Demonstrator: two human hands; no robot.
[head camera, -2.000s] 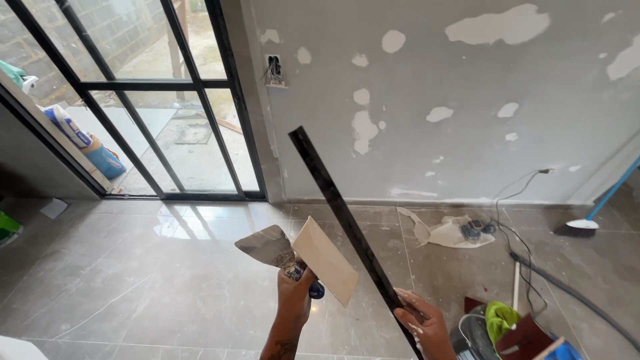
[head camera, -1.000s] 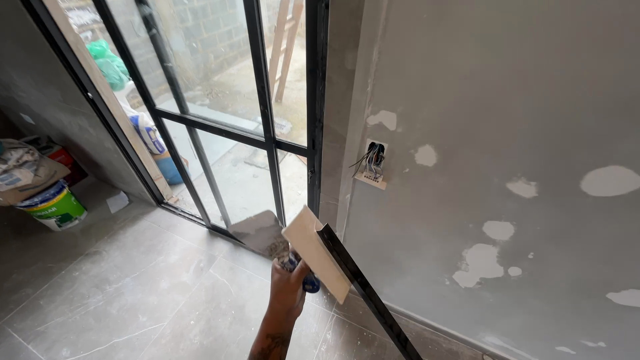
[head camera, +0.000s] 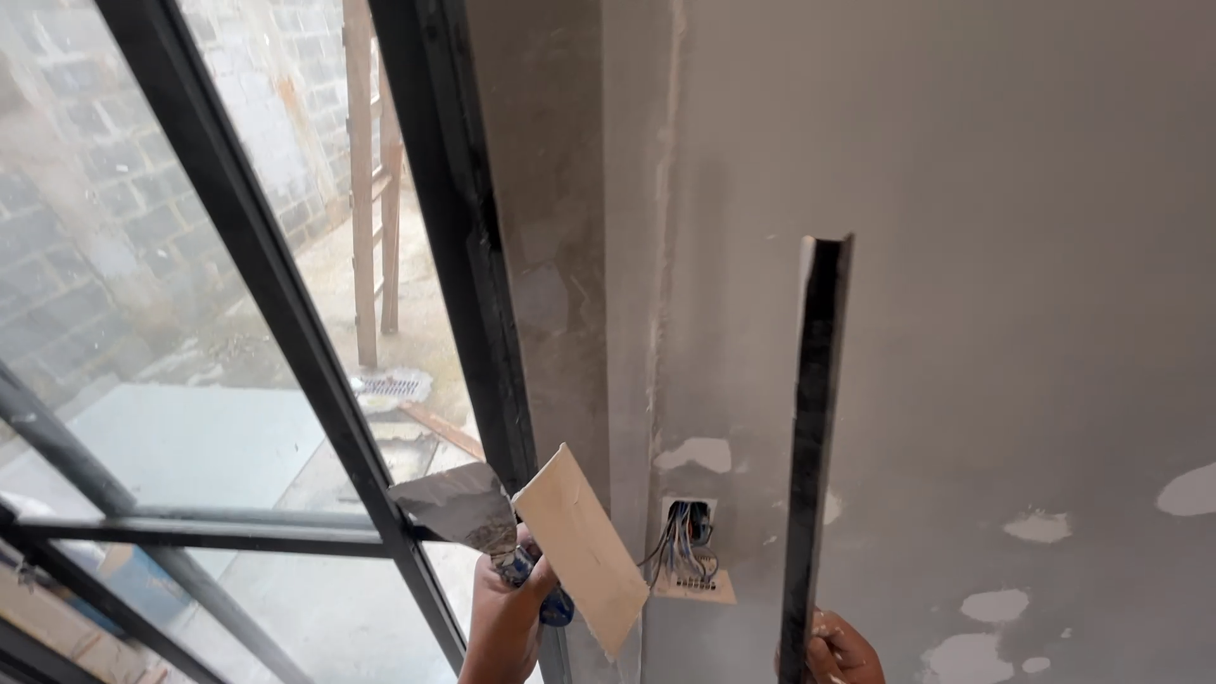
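My left hand (head camera: 508, 608), low and left of centre, is closed around the blue handle of a putty knife (head camera: 465, 508) with a broad, smeared metal blade. The same hand holds a flat cream-coloured rectangular board or wide blade (head camera: 584, 551), tilted beside the knife. At the bottom right, my right hand (head camera: 841, 651) grips the lower end of a long black channel-shaped strip (head camera: 817, 427), which stands nearly upright in front of the wall. Its material I cannot tell. The strip and the board are apart. Part of my right hand is hidden behind the strip.
A grey wall (head camera: 997, 285) bears several pale filler patches. An uncovered electrical box (head camera: 692, 521) with loose wires sits low on it. At the left is a black-framed glass door (head camera: 275, 285). Outside it stand a wooden ladder (head camera: 363, 209) and a block wall (head camera: 85, 190).
The view has swung up and left, toward the wall by the door. The black strip, slanted across the view before, now stands nearly upright, apart from the cream board.
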